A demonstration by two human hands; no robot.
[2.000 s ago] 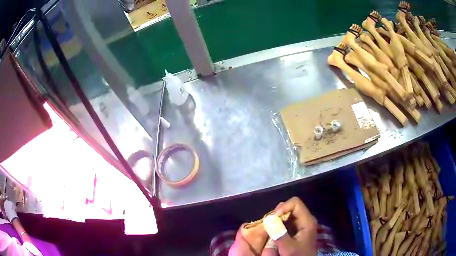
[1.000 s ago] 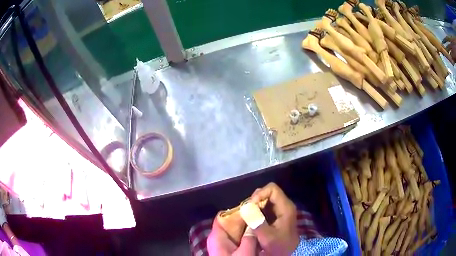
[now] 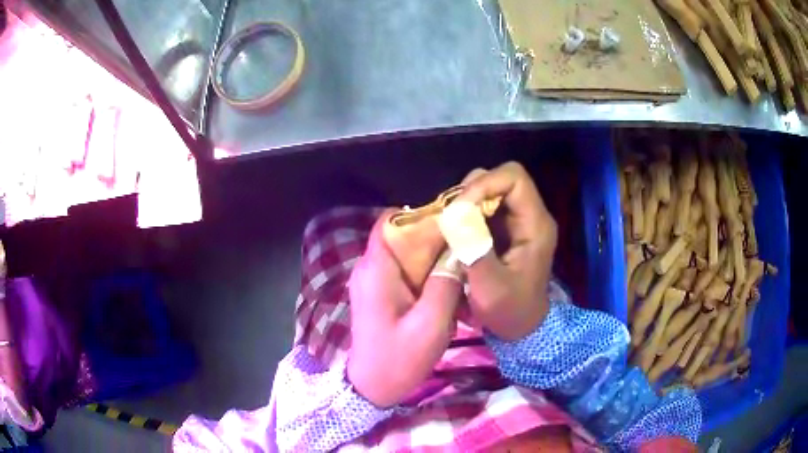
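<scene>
My left hand (image 3: 394, 310) and my right hand (image 3: 514, 257) are together above the checked apron, thumbs and fingers closed on a small tan piece (image 3: 491, 205). Most of the piece is hidden by my fingers; what shows fits the foot end of a leg part. A thin dark-edged band (image 3: 425, 211) shows along the top of the left fingers; I cannot tell if it is finger tape or part of the work. A cream wrap (image 3: 466, 232) covers my right thumb, and a pale band circles my left thumb.
A blue tote (image 3: 606, 239) full of leg parts (image 3: 687, 190) stands at the right. On the metal bench (image 3: 390, 66) are a tape roll (image 3: 292, 75), a cardboard pad (image 3: 611, 80) with two white cups and stacked leg parts (image 3: 753, 40). Another person's purple clothing (image 3: 44, 336) shows at far left.
The view has tilted down, so the bench sits higher and more lap, sleeves and tote show. Both hands keep the same hold, with the piece still between them.
</scene>
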